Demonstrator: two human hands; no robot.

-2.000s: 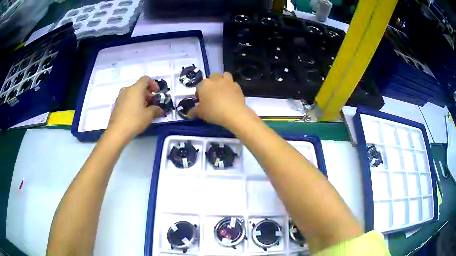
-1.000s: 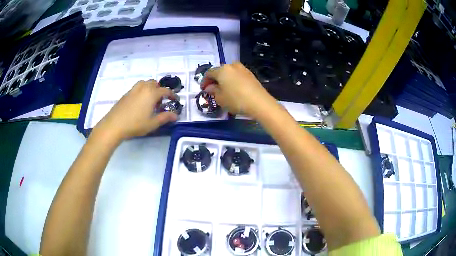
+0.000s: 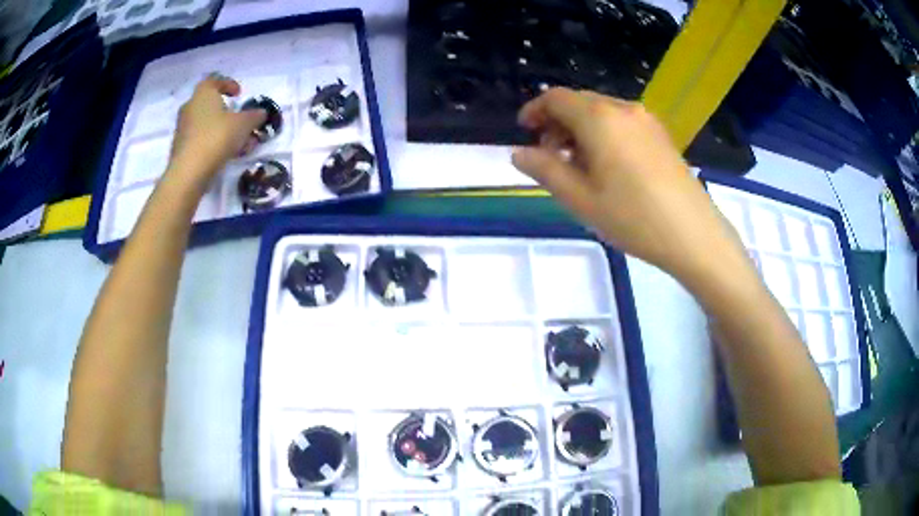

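Observation:
The far blue-rimmed tray [image 3: 375, 111] holds several round watch bodies at its right side. My left hand [image 3: 214, 131] is over this tray, its thumb at the left edge of one watch body [image 3: 267, 113]; whether it grips the watch is hidden. Beside it lie watch bodies at upper right [image 3: 335, 104], lower right [image 3: 348, 168] and lower left [image 3: 264, 184]. My right hand [image 3: 615, 171] is raised before the black foam tray, fingers curled and apart, with nothing visible in it. The near blue-rimmed tray [image 3: 259, 333] holds several watch bodies, some with pale tabs [image 3: 401, 275].
The black foam tray [image 3: 428, 111] with watch parts stands behind. A slanted yellow post [image 3: 705, 76] rises behind my right hand. Another blue-rimmed tray [image 3: 851, 302] lies at right, partly behind my right forearm. A pale blister tray [image 3: 161, 15] and dark blue trays are at far left.
My right hand has left the watches in the far tray and moved right. My left hand has shifted from the lower-left watch to the one above. The view has moved, so the trays appear higher and further left.

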